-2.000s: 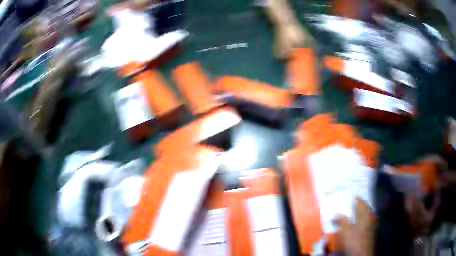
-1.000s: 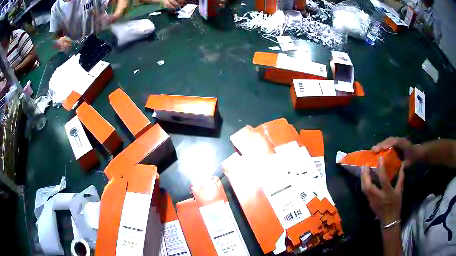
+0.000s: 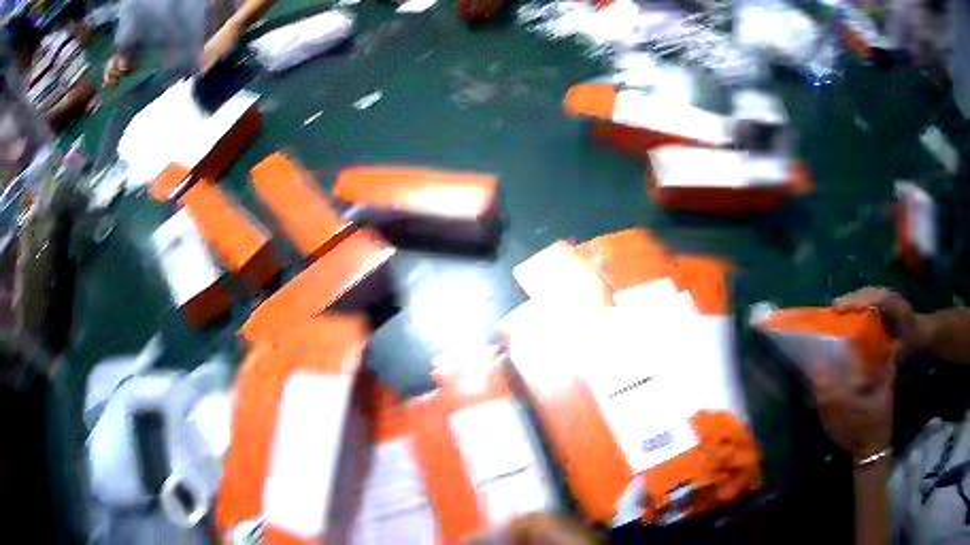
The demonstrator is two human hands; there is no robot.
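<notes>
The frame is blurred. One of my hands (image 3: 529, 529) shows only as a small strip of fingers at the bottom edge, over the lower end of a flat orange-and-white carton (image 3: 495, 442); I cannot tell which hand it is or whether it holds anything. My other hand is out of the picture. To the right lies a fanned stack of flat cartons (image 3: 649, 373) with white panels and barcode print. Left of the working carton is a thick pile of blanks (image 3: 308, 426).
Several erected cartons (image 3: 420, 194) lie beyond the piles; more (image 3: 718, 176) lie at the far right. A label roll (image 3: 186, 498) and curled liner (image 3: 117, 436) lie at left. At right, another person's hands (image 3: 859, 410) hold an orange carton (image 3: 830, 323). White tangled material (image 3: 659, 27) lies at the back.
The view has shifted, so the table's things sit further right and slightly higher than one second ago. Fingers have appeared at the bottom edge.
</notes>
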